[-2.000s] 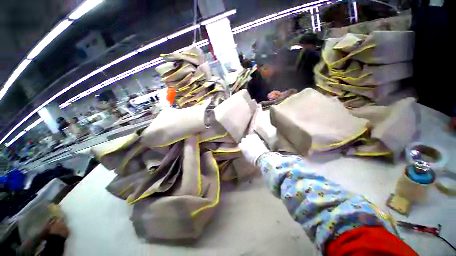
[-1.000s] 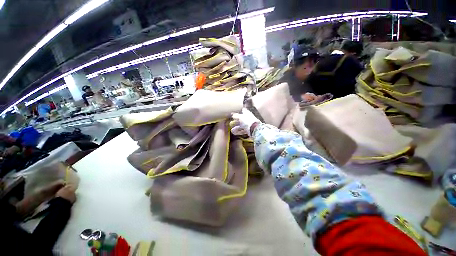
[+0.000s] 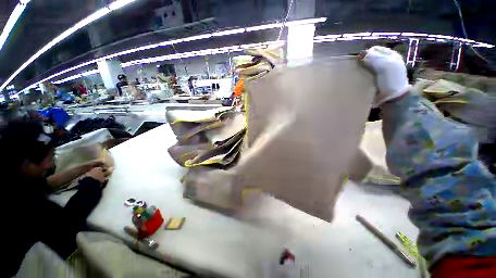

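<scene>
My right hand (image 3: pixel 389 73), in a white glove under a patterned blue sleeve, grips a taupe-beige bag body (image 3: pixel 310 130) by its upper right corner. The bag hangs open and flat in front of me above the white table, somewhat blurred, with a thin yellow line at its left edge. A pile of folded bags (image 3: pixel 209 136) with yellow piping lies behind and left of it. My left hand is not in view.
A red container with tools (image 3: pixel 148 221) and a small yellow-tan block (image 3: pixel 175 223) sit at front left. A long brown stick tool (image 3: pixel 385 240) and a yellow tool (image 3: pixel 407 243) lie at right. A person in dark clothes (image 3: pixel 32 206) handles a bag (image 3: pixel 81 163) at far left.
My right hand has gone from reaching into the pile to gripping one bag, lifting it up and to the right. The view has shifted, bringing the red container further into the picture.
</scene>
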